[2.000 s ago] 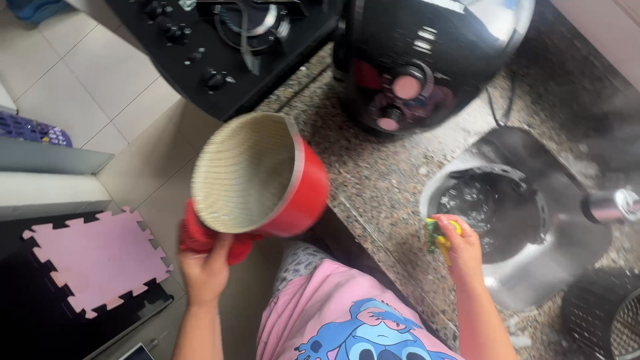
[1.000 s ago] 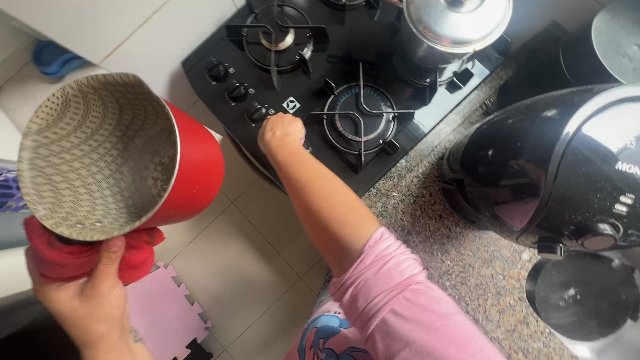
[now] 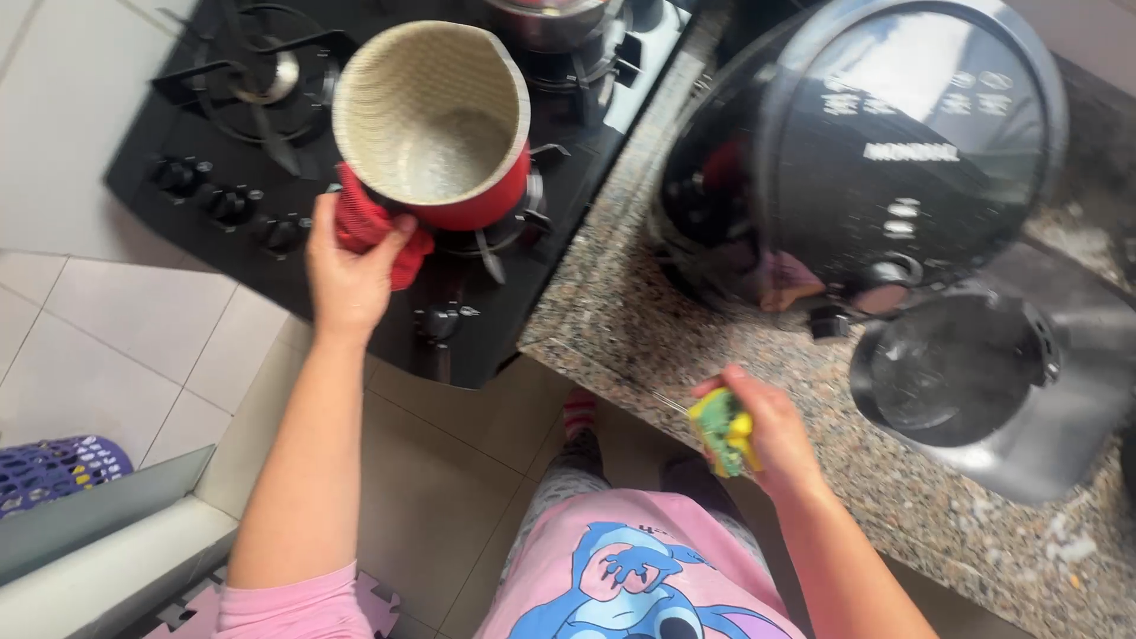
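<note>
My left hand (image 3: 355, 275) grips a red pot (image 3: 484, 206) by its handle through a folded red cloth (image 3: 377, 231). The pot is tilted so its cream interior shows, over the front burner of the black gas cooktop (image 3: 373, 328); whether it touches the grate I cannot tell. In my right hand (image 3: 768, 435) is a green and yellow sponge (image 3: 723, 430), held just off the granite counter's front edge.
A black air fryer (image 3: 887, 160) stands on the granite counter (image 3: 612, 311). Beside it a dark round pan (image 3: 954, 373) sits at the steel sink (image 3: 1083, 355). A metal pot (image 3: 555, 22) is on a back burner. A purple basket (image 3: 62, 470) lies at the far left.
The red pot, away from the cooktop at the left one second ago, is now over it. My right hand has left the stove knobs and holds the sponge over the counter edge.
</note>
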